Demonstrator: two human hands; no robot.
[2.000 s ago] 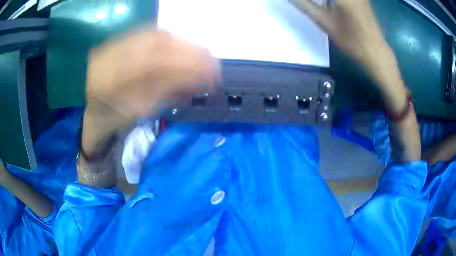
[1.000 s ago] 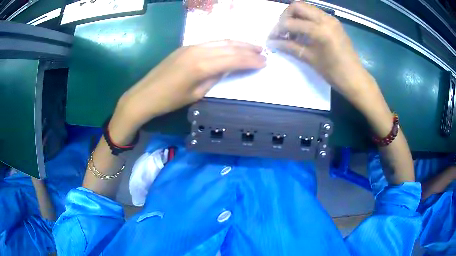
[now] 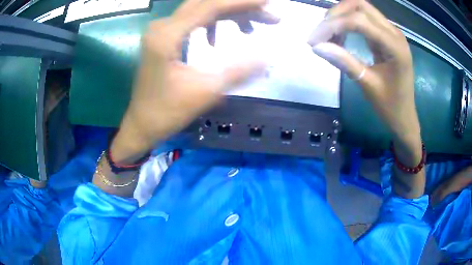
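Observation:
A dark grey fixture bar (image 3: 269,116) with a row of small black openings and screws at its ends lies along the near edge of a glaring white panel (image 3: 290,57). My left hand (image 3: 191,62) is over the panel's left part, blurred, with fingers and thumb spread apart and nothing visible in it. My right hand (image 3: 370,52) is at the panel's right edge. Its thumb and fingertips, in pale coverings, come close together. I cannot tell if a tiny part is between them.
A green bench top (image 3: 106,77) lies under and around the panel. Silver conveyor rails (image 3: 432,49) curve beyond it. A pale rail-side plate (image 3: 103,6) is at the upper left. Blue-sleeved neighbours (image 3: 453,217) sit on both sides.
My hands were close together over the panel and have moved apart. My left hand has opened and lifted; my right hand has moved right. The bar and panel appear slightly higher in view.

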